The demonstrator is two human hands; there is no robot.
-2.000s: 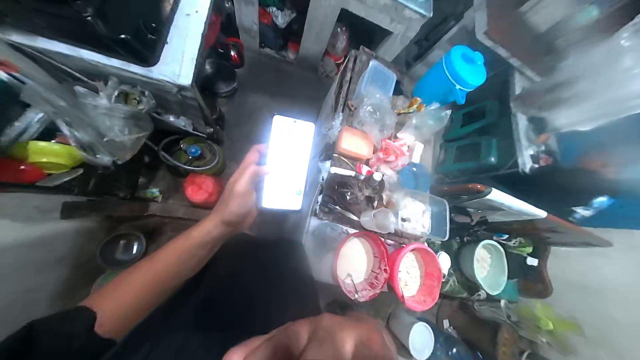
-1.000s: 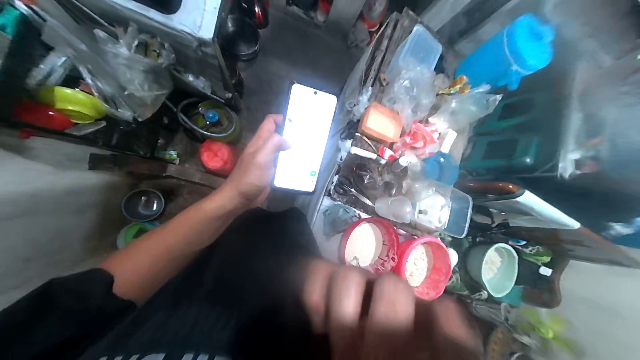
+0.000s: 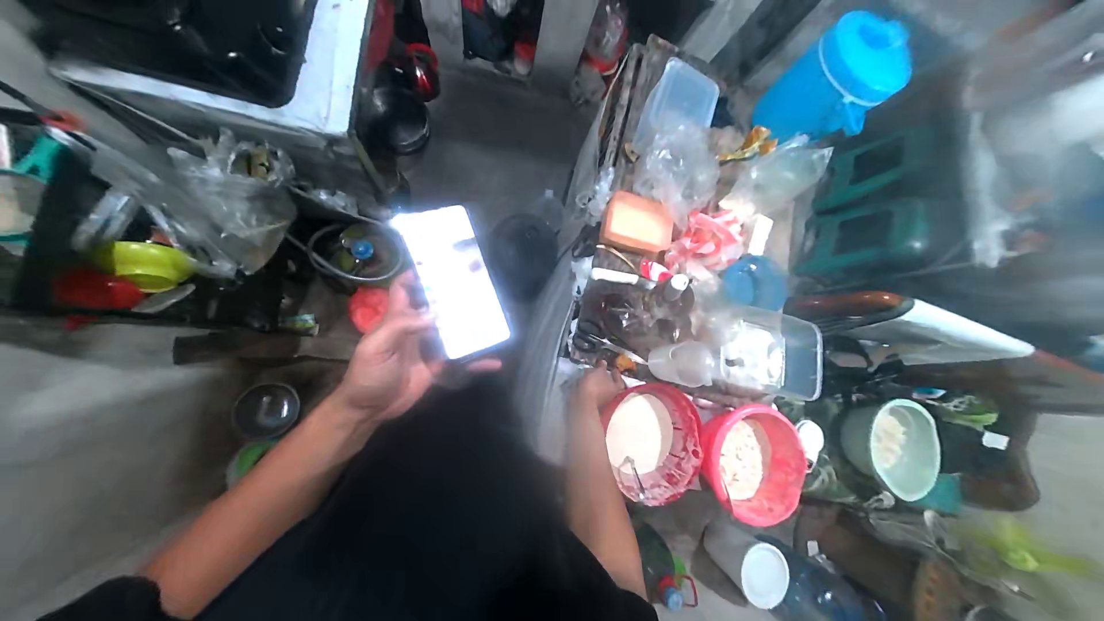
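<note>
My left hand (image 3: pixel 388 362) is closed around a smartphone (image 3: pixel 453 280) with a bright, washed-out screen. My right hand (image 3: pixel 601 384) reaches to the near edge of the cluttered table, just above a pink bucket (image 3: pixel 686 431) with a pale batter-like mix and a utensil in it; whether its fingers hold anything is too unclear to see. Beside that bucket stands another pink bucket (image 3: pixel 780 466) with a whitish, lumpy content. Scissors (image 3: pixel 595 336), a translucent cup (image 3: pixel 681 364) and a clear plastic container (image 3: pixel 798 358) lie close by on the table.
An orange rectangular box (image 3: pixel 636 222), plastic bags (image 3: pixel 677 172) and a blue jug (image 3: pixel 832 73) are farther back. A stove (image 3: pixel 332 69) stands at the upper left, with a yellow-green bowl (image 3: pixel 151 266) below it. At the right is a pale green bucket (image 3: pixel 927 448).
My right hand has moved from low in front of my body to the table edge by the pink buckets. My left hand still holds the phone, now tilted the other way.
</note>
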